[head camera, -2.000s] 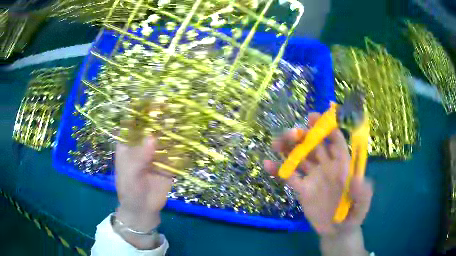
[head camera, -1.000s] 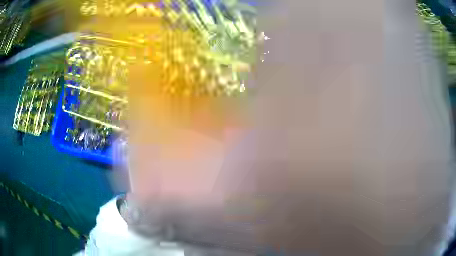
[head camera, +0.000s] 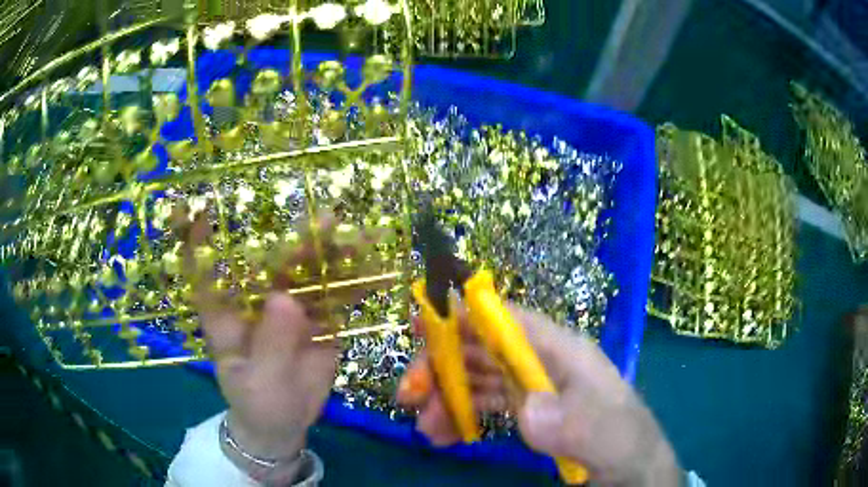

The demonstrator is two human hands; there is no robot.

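Note:
My left hand [head camera: 266, 352] holds a large gold sprue frame [head camera: 314, 147] from below, with its fingers behind the bars. The frame spreads over the left half of the blue tray [head camera: 640, 228] and carries rows of small gold plated parts [head camera: 221, 93]. My right hand [head camera: 562, 390] holds side cutters with yellow-orange handles [head camera: 504, 333], partly open. Their dark jaws [head camera: 436, 249] point up beside the frame's right edge. Loose cut parts [head camera: 514, 209], gold and silver-looking, heap in the tray below. Whether the jaws touch a bar I cannot tell.
Stacked gold frames [head camera: 728, 238] lie right of the tray, and another stack [head camera: 826, 157] is at the far right. More frames [head camera: 457, 27] lie beyond the tray. A pale line [head camera: 636, 52] crosses the dark green-teal table [head camera: 733, 404]. A box edge shows at the lower right.
The large blur across the view is gone. The held frame has shifted left and lies broader to view. My right hand and the cutters have moved left, now with jaws at the frame's edge.

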